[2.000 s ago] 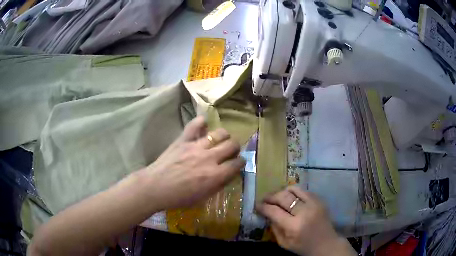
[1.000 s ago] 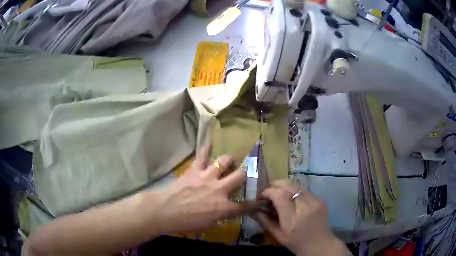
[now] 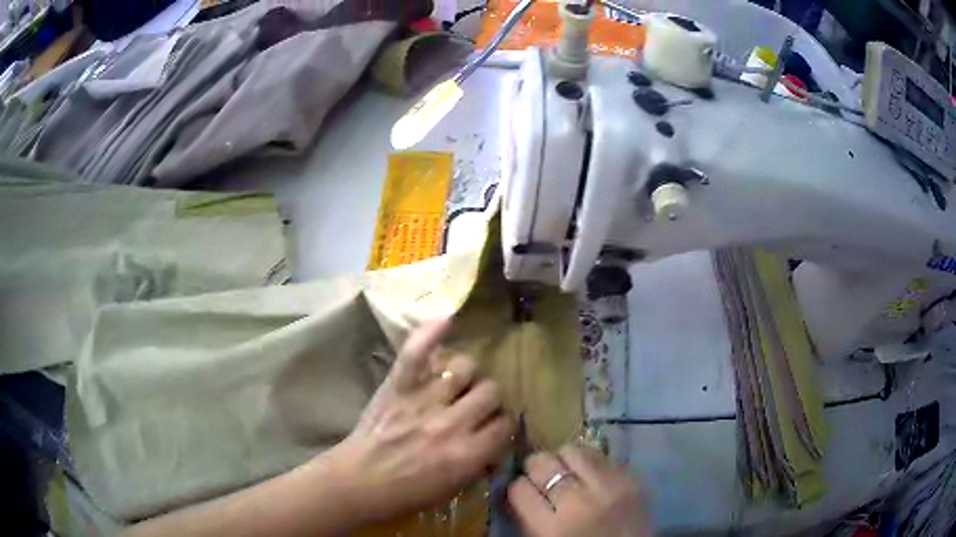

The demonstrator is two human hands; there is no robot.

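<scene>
A pale khaki-green garment panel lies left of the needle, with a raised fold near the machine head. A darker olive band runs under the needle of the white sewing machine. My left hand lies on the cloth with fingers spread; whether it pinches any cloth cannot be told. My right hand is at the band's near end, blurred, with fingers bent around the cloth edge. The needle and presser foot are dark and mostly hidden beneath the head.
A strip bundle lies under the machine arm to the right. Grey-brown pieces are heaped upper left. More khaki-green panels lie far left. An orange-yellow label and a lamp are behind the cloth. A control panel stands upper right.
The view has tilted up, so the machine and cloth sit lower. The hands have moved apart slightly from where they met at the band, and the band's visible length before the needle is shorter.
</scene>
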